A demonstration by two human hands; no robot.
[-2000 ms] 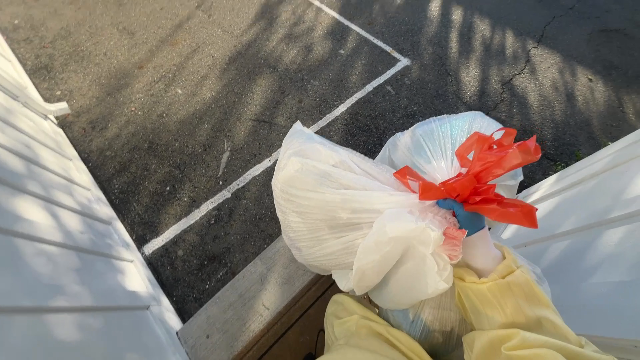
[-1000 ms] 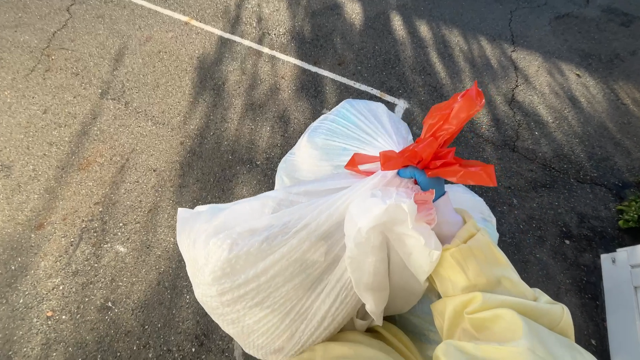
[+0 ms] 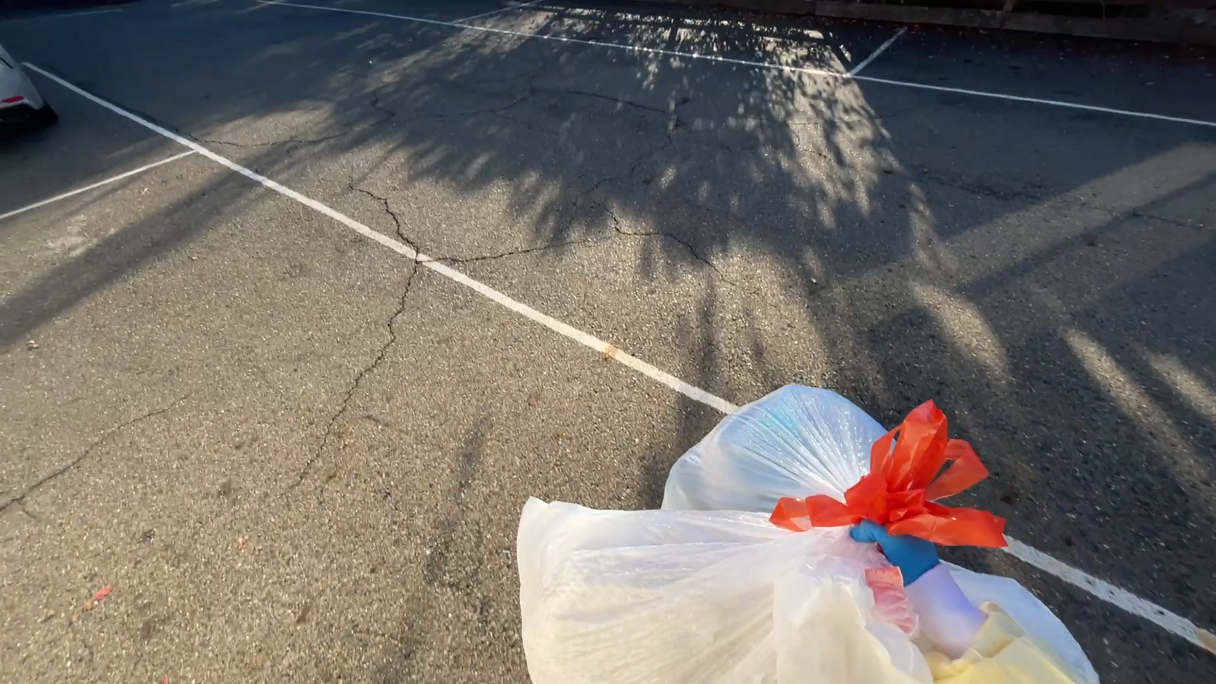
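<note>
My right hand (image 3: 898,551), in a blue glove, is closed around the gathered necks of white plastic bags at lower right. Red drawstring ties (image 3: 907,484) stick out above the fingers. A large, full white plastic bag (image 3: 665,589) spreads to the left of the hand. Behind it bulges a thinner, bluish translucent bag (image 3: 779,446). More translucent plastic shows to the right, below the wrist. A pink strip of plastic lies against the heel of the hand. The yellow sleeve (image 3: 1007,655) is at the bottom edge. My left hand is out of view.
Cracked asphalt (image 3: 285,380) with a long white painted line (image 3: 532,313) stretches ahead, crossed by tree shadows. Part of a light-coloured car (image 3: 17,90) shows at the far left. A low kerb (image 3: 1092,24) runs along the top right.
The view has risen and moved out over the pavement. The white panels at both sides and the wooden edge seen earlier have left the view. My right hand still holds the bags.
</note>
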